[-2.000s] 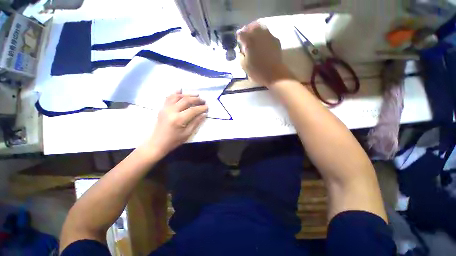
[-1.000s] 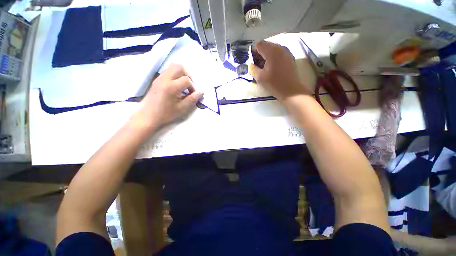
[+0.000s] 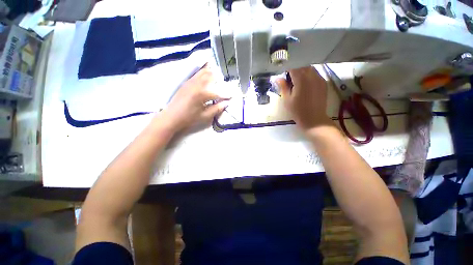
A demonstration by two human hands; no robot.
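Observation:
The striped panel [image 3: 155, 88], white with a navy block and two navy stripes, lies on the white table left of the needle. The sewing machine [image 3: 316, 39] stands over the table, its presser foot and needle area [image 3: 263, 92] between my hands. My left hand [image 3: 199, 98] lies on the panel's right part, fingers and thumb pinching its edge. My right hand [image 3: 306, 98] is just right of the needle area, fingers curled; whether it holds cloth is hidden.
Red-handled scissors [image 3: 363, 118] lie right of my right hand, blades pointing up-left. A pinkish thread bundle [image 3: 415, 150] hangs over the table's front edge at right. A printed box [image 3: 19, 59] stands at far left. White and navy pieces [image 3: 441, 202] are at lower right.
The view has shifted, showing more of the machine. My left hand and the panel's right end have moved closer to the needle. My right hand stays right of the needle.

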